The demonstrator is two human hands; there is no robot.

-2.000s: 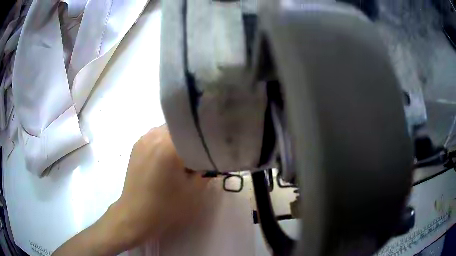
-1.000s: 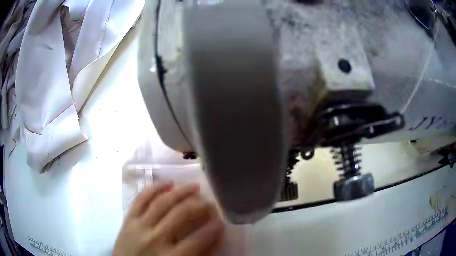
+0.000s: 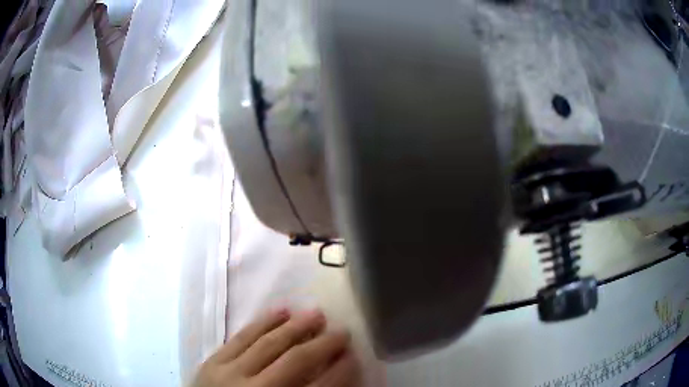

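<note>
A pale pinkish fabric panel (image 3: 261,276) lies on the white table under the machine head (image 3: 249,143). A thin seam line runs lengthwise along its left part. My left hand (image 3: 279,351) rests palm down on the fabric at the bottom edge, fingers pointing up, gripping nothing visible; the wrist is cut off. A small wire loop (image 3: 331,254) shows above the fingertips. A thick blurred grey bar (image 3: 423,189) hides the needle area and the fabric's right side. My right hand is not in view.
Loose off-white cut pieces (image 3: 68,136) lie at left. The tension assembly (image 3: 566,264), with spring and knob, sticks out at right. A fine thread runs at upper right. A printed ruler (image 3: 619,359) follows the table's front edge.
More fabric and its long seam now show left of the head. My left hand went down from beside the head, then slightly lower. The head and bar shift in view.
</note>
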